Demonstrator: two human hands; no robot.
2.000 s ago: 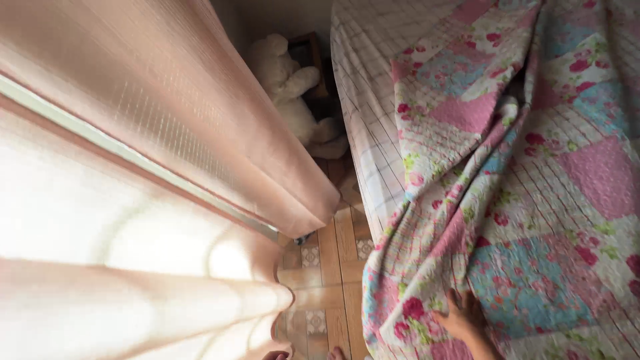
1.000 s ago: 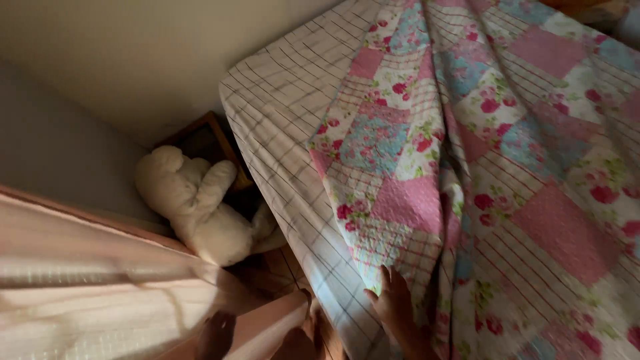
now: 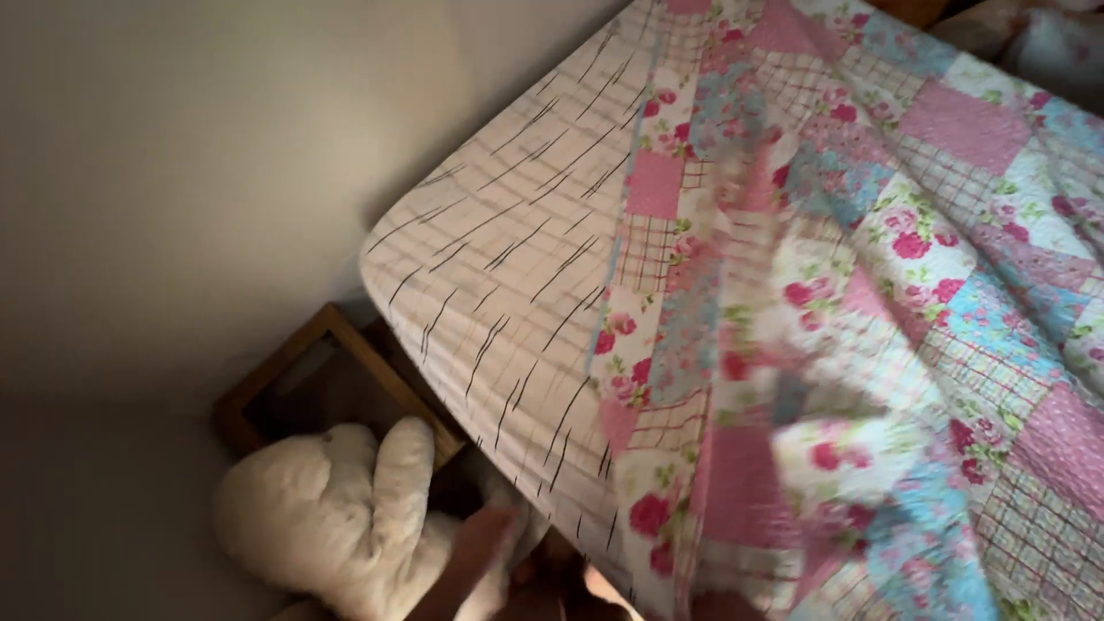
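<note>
A patchwork quilt [image 3: 750,483] with pink, blue and floral squares lies in folds over a bed. The checked fitted sheet [image 3: 500,259] shows at the bed's left side and corner. Blurred, my left hand [image 3: 483,539] is beside the bed's edge, in front of a white stuffed toy [image 3: 302,509]; its fingers are not distinct. At the bottom edge, only a dark, blurred part of my right hand [image 3: 729,605] shows against the quilt. Whether it grips the fabric cannot be told.
A wooden-framed piece of furniture [image 3: 345,379] stands between the bed corner and the wall [image 3: 216,172], behind the stuffed toy. Some cloth [image 3: 1052,52] and a brown wooden surface [image 3: 914,10] show past the bed's far right edge.
The quilt's left edge has shifted right, baring more of the checked sheet. My right hand, earlier spread on the quilt, is now mostly out of view. The curtain has left the view, which has turned.
</note>
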